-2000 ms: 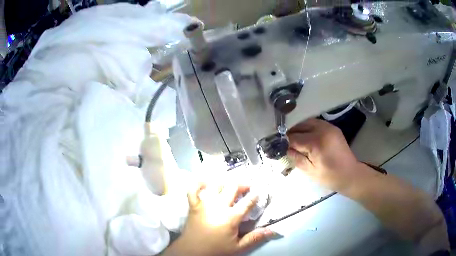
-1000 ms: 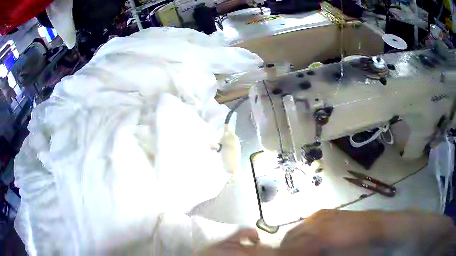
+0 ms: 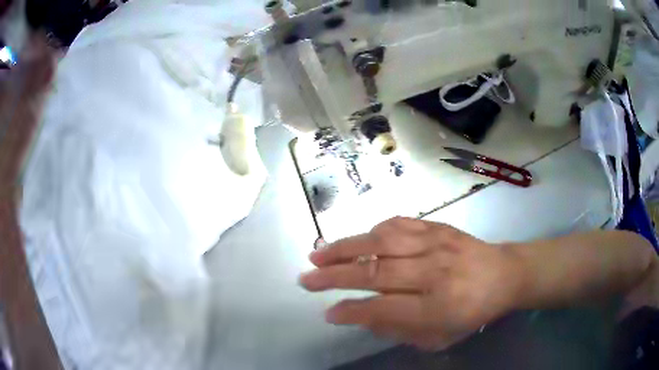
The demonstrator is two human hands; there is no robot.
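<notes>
A large heap of white fabric (image 3: 123, 188) covers the left side. The grey-white sewing machine (image 3: 433, 43) stands across the top, with its presser foot (image 3: 354, 173) in bright glare and no fabric under it. My right hand (image 3: 419, 282) is over the pale table in front of the needle plate, fingers apart and pointing left, with a ring on one finger, holding nothing. My left hand or forearm (image 3: 25, 195) is a blurred shape at the far left edge, over the fabric; its fingers cannot be made out.
Red-handled thread snips (image 3: 498, 170) lie right of the needle. A flat black rectangle (image 3: 462, 115) with a white cord (image 3: 473, 94) lies behind them. A cream lamp (image 3: 236, 141) stands left of the machine head. White strips (image 3: 610, 137) hang at the right.
The white fabric at the needle has gone from under the hands. My right hand has moved from beside the needle to the table front. My left hand has moved to the far left. The view has shifted.
</notes>
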